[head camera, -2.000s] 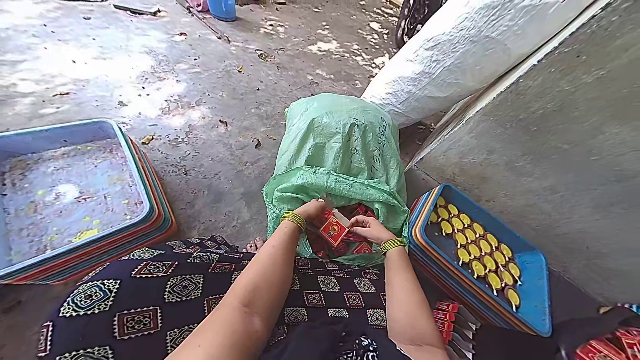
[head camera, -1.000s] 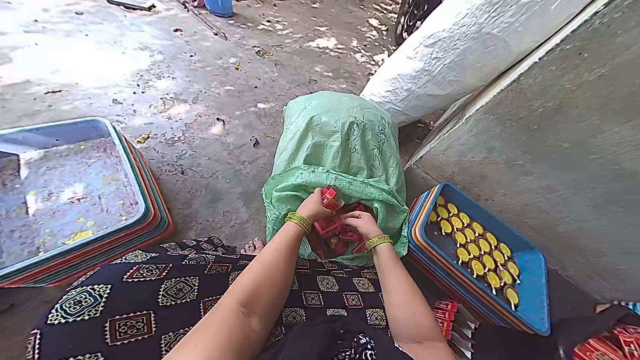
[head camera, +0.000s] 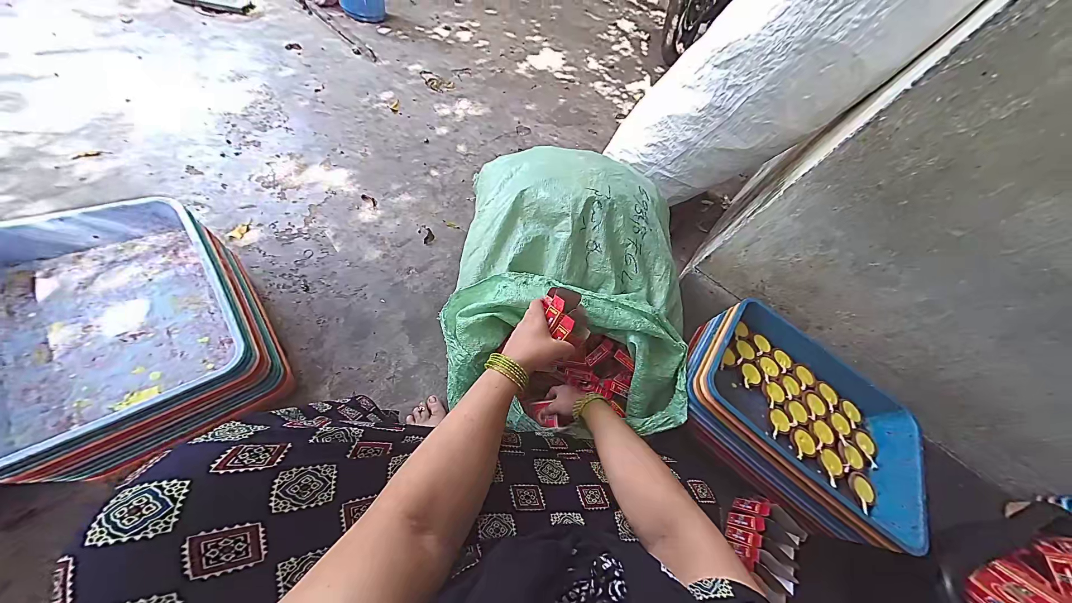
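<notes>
A green woven sack (head camera: 569, 226) stands before me, its mouth turned toward me and full of small red printed boxes (head camera: 615, 387). My left hand (head camera: 540, 339) is raised over the left part of the opening, its fingers closed on several red cardboard boxes (head camera: 559, 315) whose dark inner flaps show. Lower down, inside the mouth, my right hand (head camera: 563, 402) reaches among the loose boxes; its fingertips are at a red box, and whether it grips one I cannot tell.
Stacked plastic trays (head camera: 276, 368) are at left. On the right, a blue tray (head camera: 900, 469) on another stack holds several round yellow-faced pieces. Red boxes (head camera: 745, 532) lie in a row by my right forearm. A white sack (head camera: 754, 84) leans near the grey wall (head camera: 904, 226).
My left hand holds several boxes now, where one second ago fewer showed in it. My right hand has moved down, deeper into the sack's mouth.
</notes>
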